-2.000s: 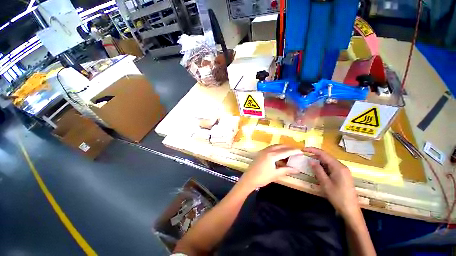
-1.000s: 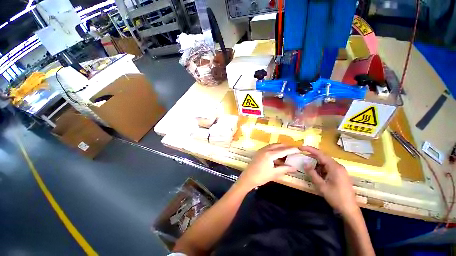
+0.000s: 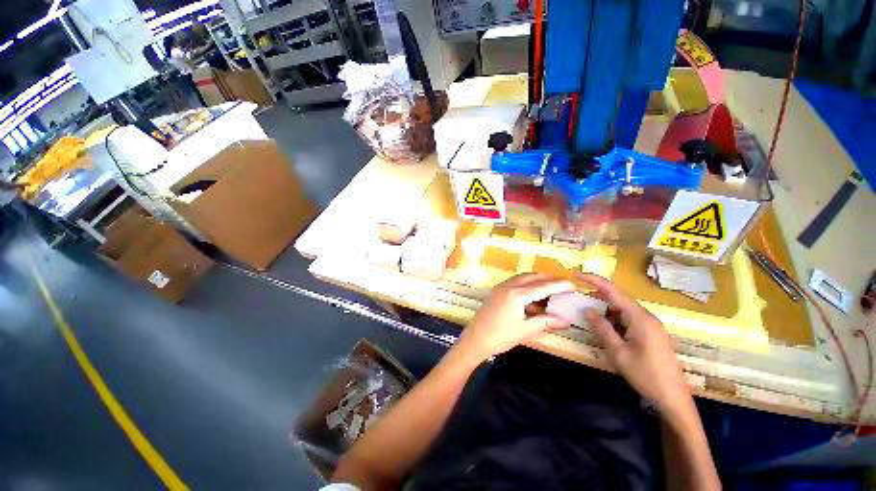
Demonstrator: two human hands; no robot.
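Note:
A small flat whitish-pink piece [image 3: 573, 307] is held between my two hands just above the front edge of the bench. My left hand [image 3: 519, 315] grips its left side with thumb and fingers. My right hand [image 3: 629, 331] holds its right side, with the thumb over its face. The fingers hide the piece's edges. The hot stamping press [image 3: 596, 173], with bright blue clamp arms, stands behind my hands over the yellow-amber work bed [image 3: 514, 261].
Stacks of blanks [image 3: 425, 251] lie left of the bed. Loose pale pieces [image 3: 684, 278] lie right, under a guard with a warning sign [image 3: 699, 228]. Metal tweezers [image 3: 776, 275] lie farther right. A bag of brown bits [image 3: 392, 120] stands rear left. A scrap carton [image 3: 312, 422] is on the floor.
The camera view has shifted very slightly. My right thumb has moved a little over the piece; both hands stay in nearly the same place.

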